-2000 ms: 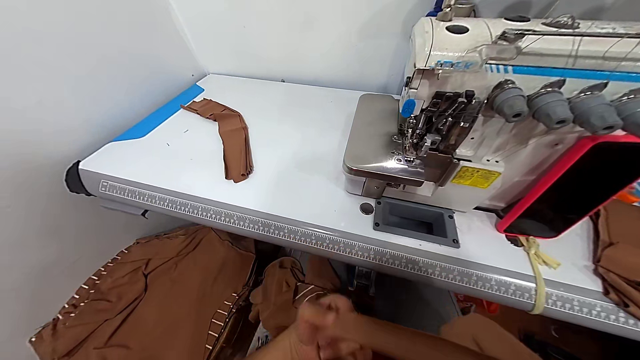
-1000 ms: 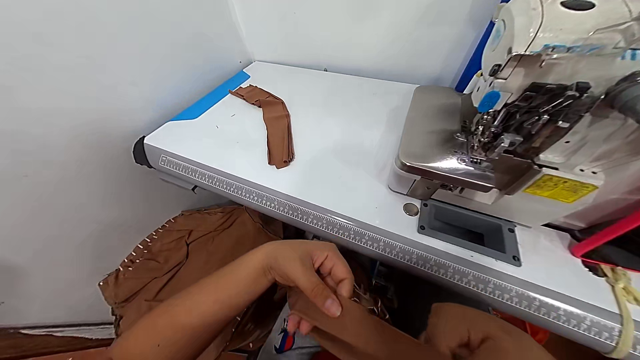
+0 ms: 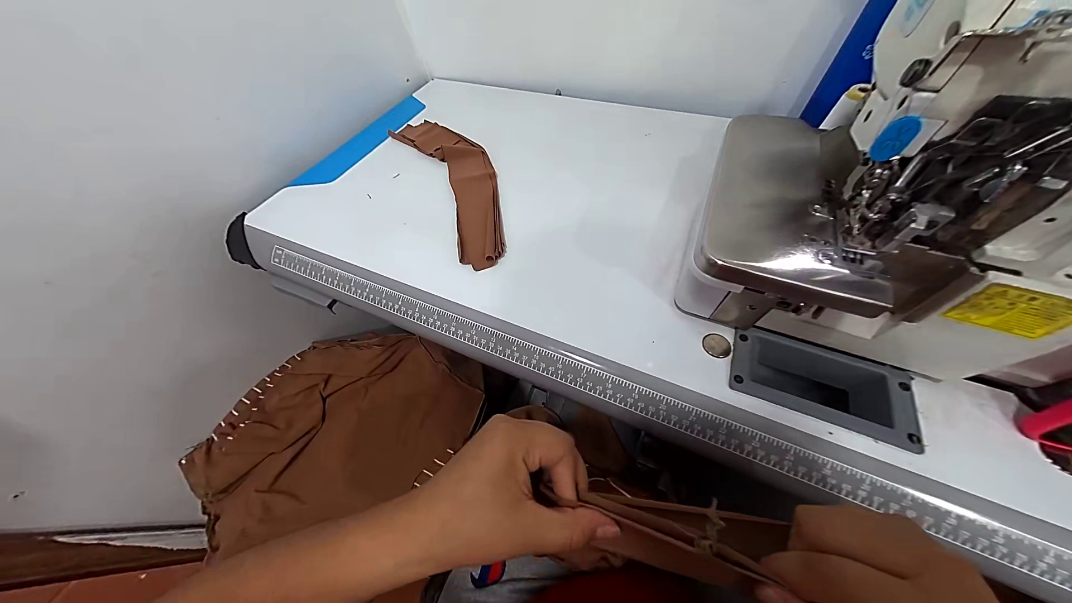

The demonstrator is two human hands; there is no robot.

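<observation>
Below the table's front edge, my left hand (image 3: 536,502) pinches one end of a folded brown fabric piece (image 3: 670,536) between thumb and fingers. The other end is gripped by my right hand (image 3: 871,553), at the bottom right. Between the hands the fabric layers stand slightly apart, with a small tuft of thread at their edge. A stack of brown fabric strips (image 3: 477,201) lies bent on the white tabletop. More brown fabric (image 3: 360,419) with pale stitches along its edges hangs below the table, left of my hands.
An overlock sewing machine (image 3: 921,193) with a metal work plate (image 3: 762,201) stands at the right. In front of it are a grey recessed tray (image 3: 821,385) and a round metal disc (image 3: 717,345). A ruler strip (image 3: 586,377) runs along the table's front edge. White walls border the table.
The view has shifted left. My hands, close together two seconds ago, are now apart with the fabric between them. The strip stack on the table has not moved.
</observation>
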